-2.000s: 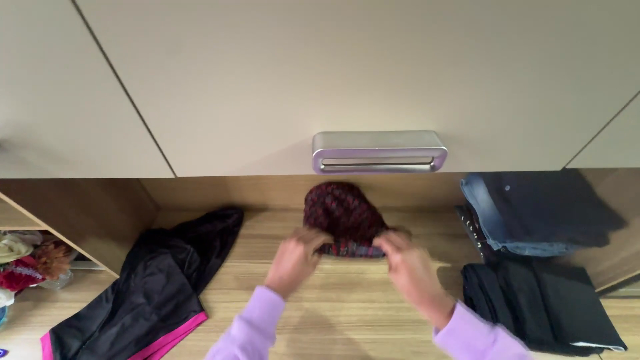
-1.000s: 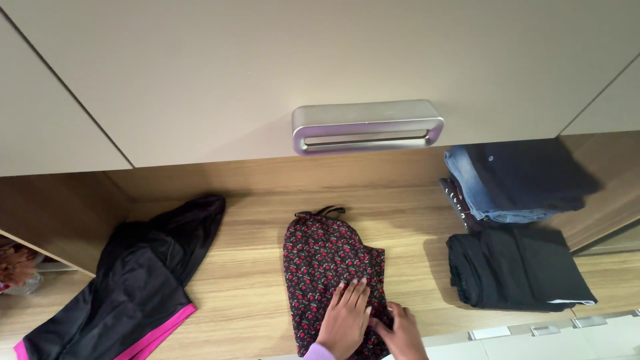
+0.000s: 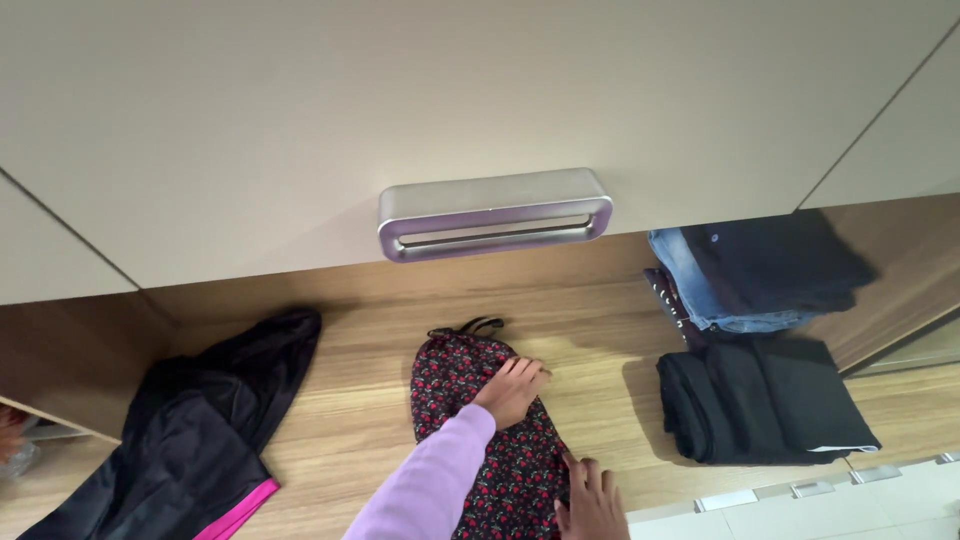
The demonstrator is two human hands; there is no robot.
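A black garment with a small red floral print (image 3: 517,480) lies lengthwise on the wooden shelf, a dark cord or strap at its far end. My left hand (image 3: 514,390), in a lilac sleeve, rests across the garment's upper right edge, fingers over the cloth and reaching onto the wood. My right hand (image 3: 596,499) touches the garment's right edge lower down, fingers apart. The near end of the garment runs out of the frame.
Overhead is a pale cabinet door with a metal handle (image 3: 495,214). A black garment with pink trim (image 3: 195,427) lies left. Folded jeans (image 3: 750,270) and folded black clothes (image 3: 765,401) are stacked right. Drawer handles (image 3: 726,500) line the shelf's front edge.
The floral garment was bunched up at the back of the shelf and now lies spread lengthwise. My left hand has moved farther up along it since one second ago. The view has shifted.
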